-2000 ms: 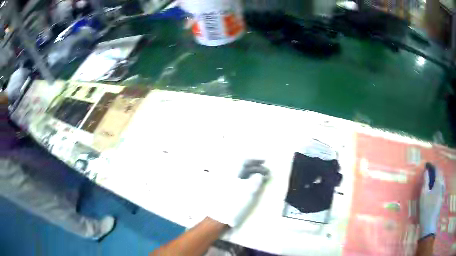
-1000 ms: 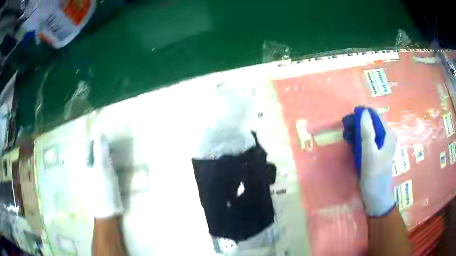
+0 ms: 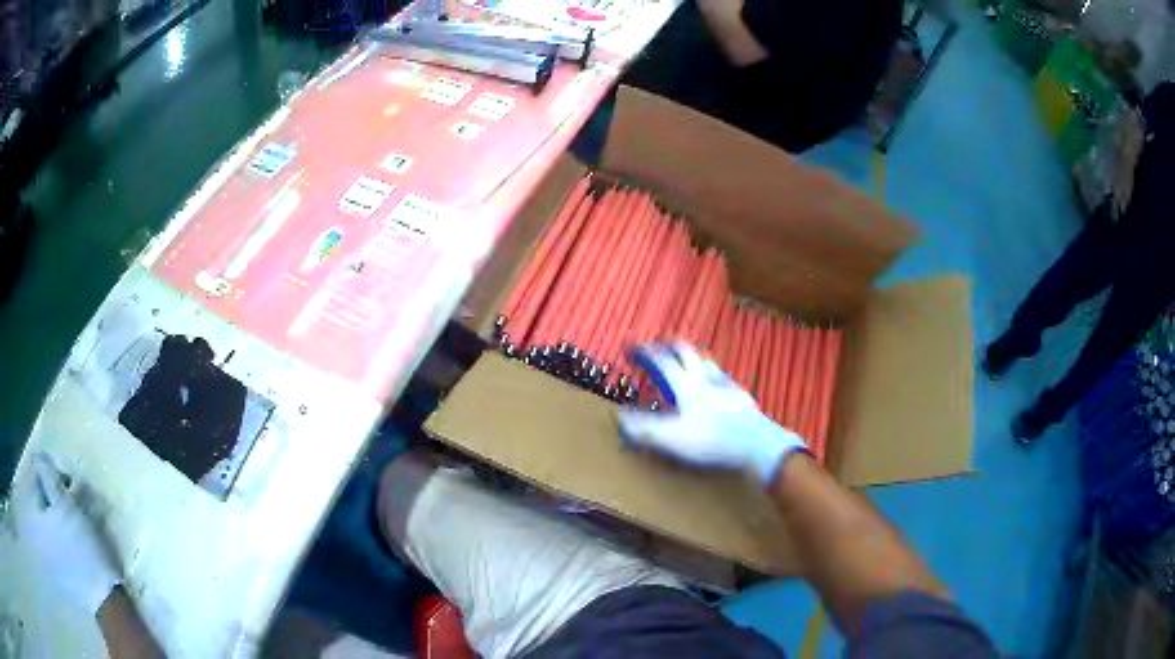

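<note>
An open cardboard carton (image 3: 554,438) stands beside the bench, filled with rows of red rods (image 3: 631,277) with dark tips. My right hand (image 3: 696,409), in a white glove with blue on the fingers, is over the near ends of the rods; its fingers are spread, and whether they touch a rod is unclear. My left hand (image 3: 65,547), in a white glove, is low at the left edge over the white sheet, blurred against it. A black pad (image 3: 188,406) lies on a silver-grey plate on the white sheet.
The pink sheet (image 3: 374,296) with small labels covers the bench. Silver tubes (image 3: 477,52) with dark ends lie at its far end. A person's arm and dark clothing show behind the carton. Another person (image 3: 1082,258) stands at right on the blue floor. The green table (image 3: 129,155) is at left.
The view has swung right to the carton. My right hand has moved from above the pink sheet to the red rods, its fingers now spread. My left hand remains over the white sheet.
</note>
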